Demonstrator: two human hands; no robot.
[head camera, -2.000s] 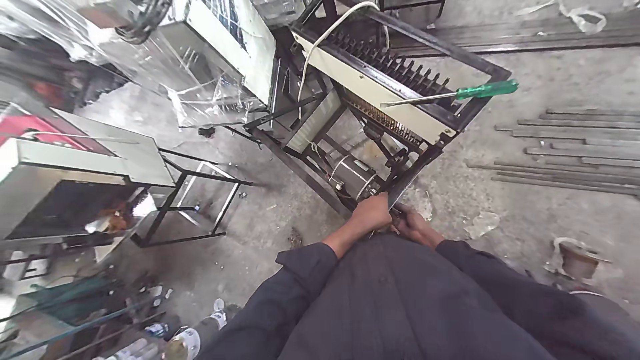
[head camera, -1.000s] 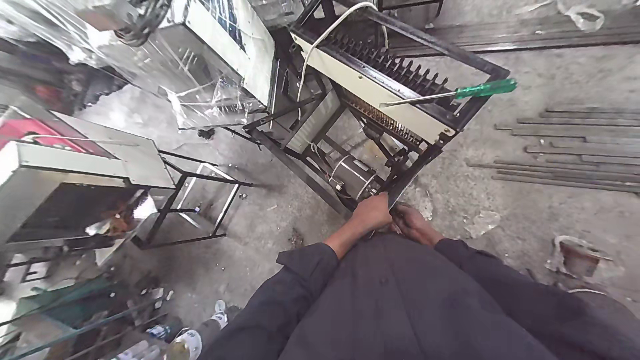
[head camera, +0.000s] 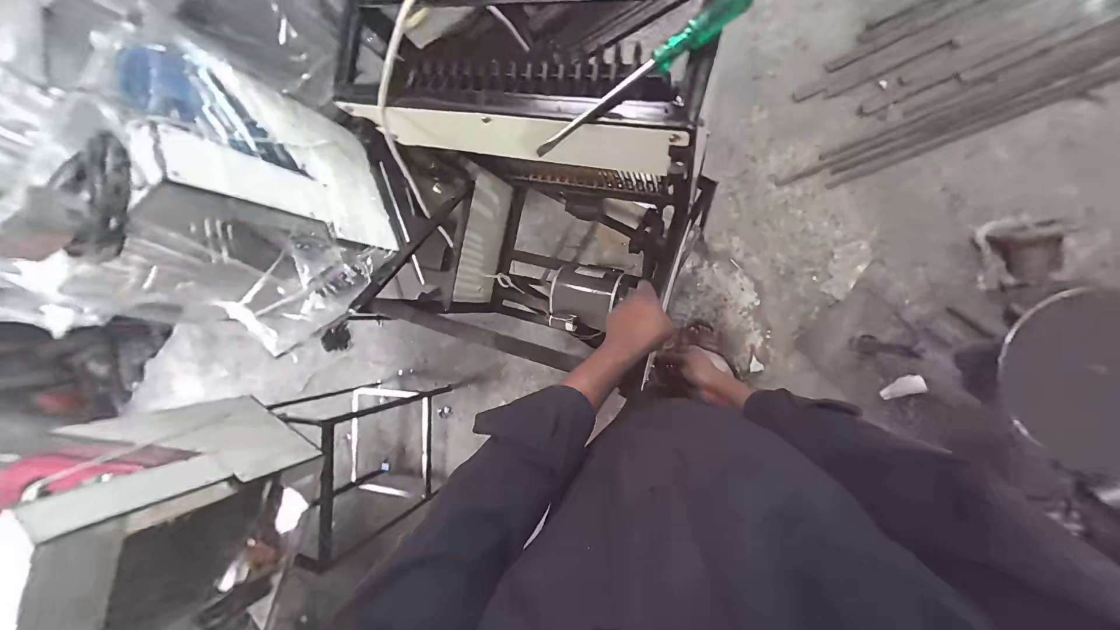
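Note:
My left hand (head camera: 639, 322) is at the lower right corner of a black metal machine frame (head camera: 490, 337), just right of an electric motor (head camera: 584, 293). Its fingers are curled, and what they hold is hidden. My right hand (head camera: 700, 366) is low on the outer side of the same corner, partly hidden, and its grip does not show. Across the frame's cream panel (head camera: 507, 131) lies a screwdriver with a green handle (head camera: 700, 33), its tip pointing down and left. Behind the panel runs a row of dark metal teeth (head camera: 534, 74). A white cable (head camera: 385, 87) hangs over the panel's left part.
Plastic-wrapped equipment (head camera: 262, 184) stands at upper left, above a grey metal cabinet (head camera: 131, 499) and a black stand (head camera: 325, 481). Metal bars (head camera: 927, 105) lie on the concrete floor at upper right. A round grey object (head camera: 1067, 376) is at the right edge, near a brownish container (head camera: 1028, 249).
The view has turned and shifted, and the round object at right shows more fully. My left hand has moved up slightly along the frame corner, beside the motor.

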